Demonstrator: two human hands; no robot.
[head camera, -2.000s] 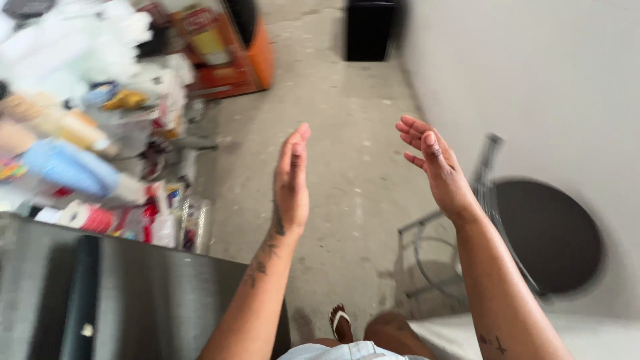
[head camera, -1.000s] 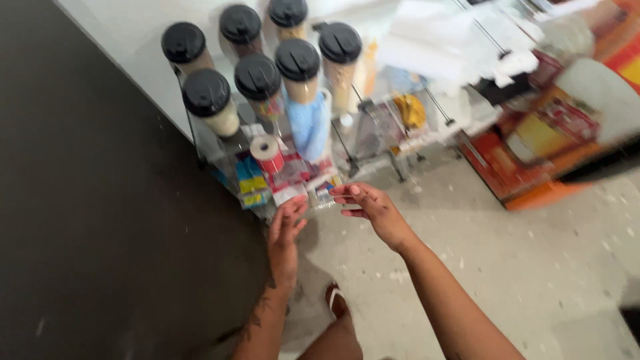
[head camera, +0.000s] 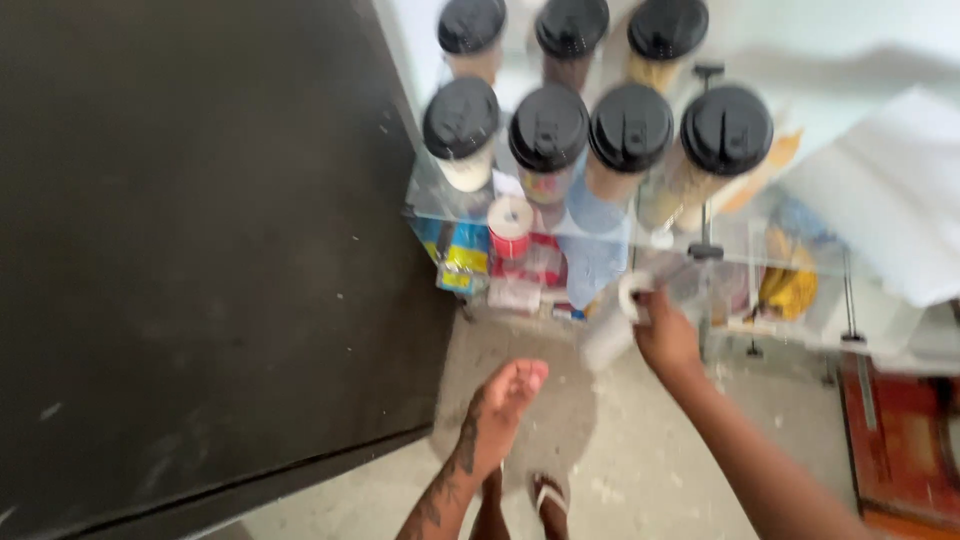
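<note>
My right hand (head camera: 664, 330) grips the end of a blurred roll of clear plastic (head camera: 613, 326), just off the front edge of a glass shelf (head camera: 450, 206). Lower and to the left is my left hand (head camera: 510, 397), its fingers loosely curled with nothing seen in them. On the shelf stands a red and white spool (head camera: 510, 229). Behind it are several clear jars with black lids (head camera: 549, 127). A light blue cloth (head camera: 596, 262) hangs among the jars at the shelf front. Coloured packets (head camera: 465, 251) lie on a lower level.
A large dark panel (head camera: 225, 247) fills the left side. White plastic bags (head camera: 892, 187) lie on the shelf at right, above a yellow item (head camera: 787, 281). Metal rods with black clips (head camera: 705, 251) join the glass. A red and orange box (head camera: 900, 450) stands on the concrete floor (head camera: 622, 465).
My right hand has taken hold of the clear plastic roll. Both hands were empty and apart two seconds ago, then close together by the shelf. The view has swung to the shelf.
</note>
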